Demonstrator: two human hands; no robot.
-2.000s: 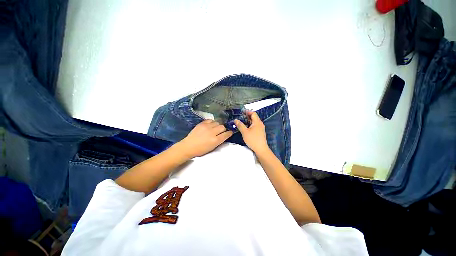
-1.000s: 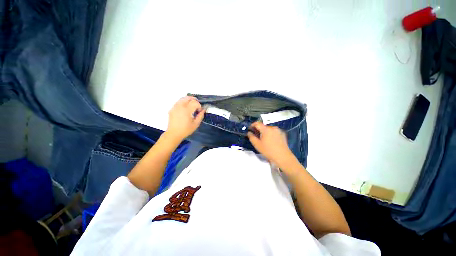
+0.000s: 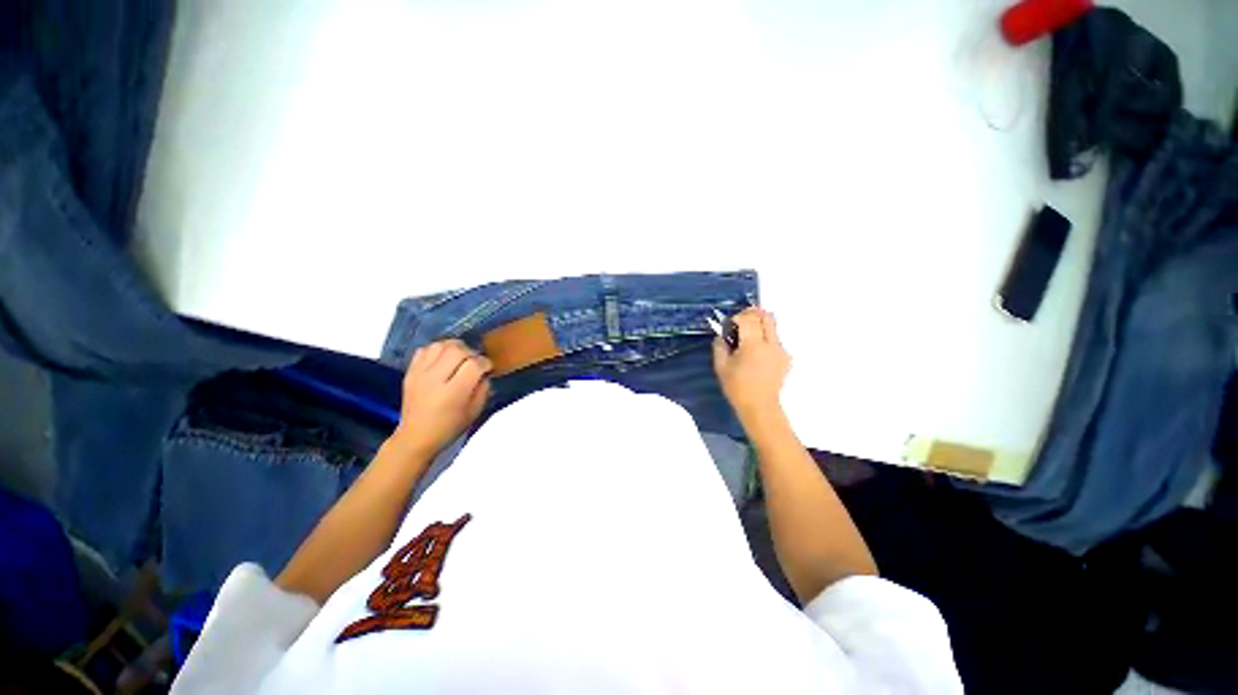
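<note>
The blue jeans (image 3: 652,292) lie at the table's near edge with the back waistband upward. The tan leather patch (image 3: 521,344) shows left of centre, and a belt loop (image 3: 611,310) stands in the middle. My left hand (image 3: 445,390) grips the jeans just left of the patch. My right hand (image 3: 751,356) is at the right end of the waistband and holds small dark snips (image 3: 722,326) with bright metal tips pointing up and left. The lower part of the jeans is hidden by my white shirt.
The white table (image 3: 543,136) carries a black phone (image 3: 1035,264), a red cylinder (image 3: 1043,18) and a tan block (image 3: 959,459) on the right. Dark folded cloth (image 3: 1107,88) lies at the upper right. Denim piles hang at the left (image 3: 82,258) and right (image 3: 1140,367).
The jeans have turned from the open front with button to the back side with the patch. Both hands have moved apart to its ends. Snips now show in my right hand.
</note>
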